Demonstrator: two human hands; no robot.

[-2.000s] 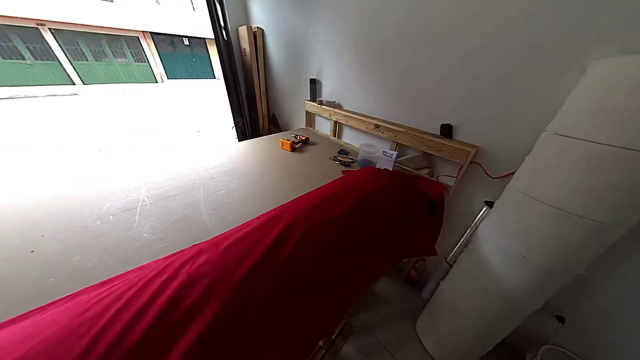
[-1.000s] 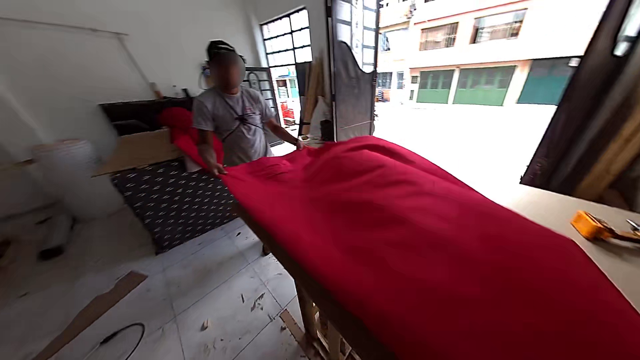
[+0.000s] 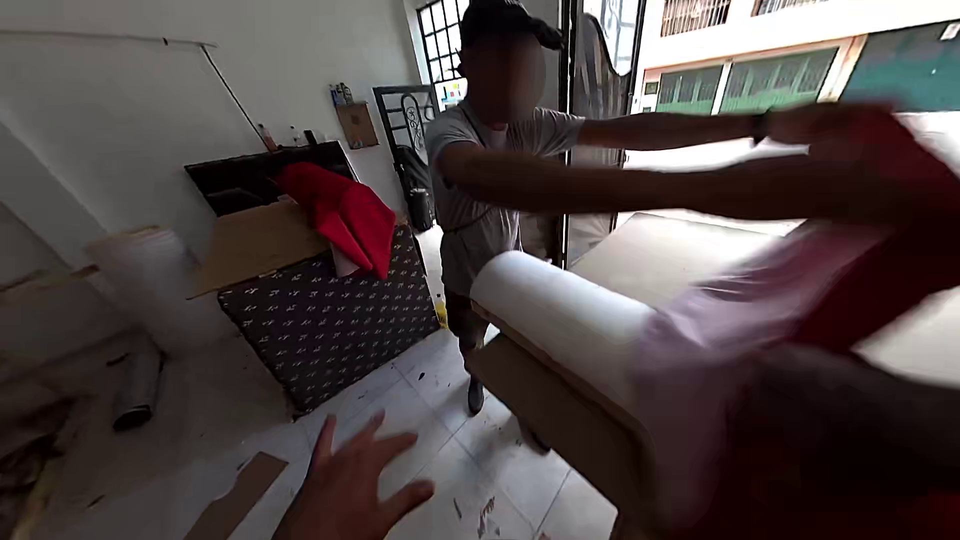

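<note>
My left hand (image 3: 356, 480) is raised over the tiled floor at the bottom, fingers spread, holding nothing. I cannot make out my right hand; a dark blur crosses the lower right. A co-worker (image 3: 480, 195) stands across the table corner, both arms stretched toward the right, hands at the raised red fabric (image 3: 885, 270). The fabric is blurred, with a pale pinkish part (image 3: 720, 322) hanging over the table's near side. A thick white roll (image 3: 562, 292) lies along the table edge, its right part hidden by the fabric.
The pale tabletop (image 3: 660, 244) extends behind the roll. At left, a dark patterned panel (image 3: 337, 337) leans with cardboard (image 3: 262, 244) and red cloth (image 3: 360, 225) on it. A cardboard strip (image 3: 236, 499) and scraps lie on the floor. A large white roll (image 3: 154, 285) stands by the wall.
The red fabric, spread over the table one second ago, is now lifted and bunched at the right, exposing the white roll. The co-worker's arms have swung right. My left hand has come into view.
</note>
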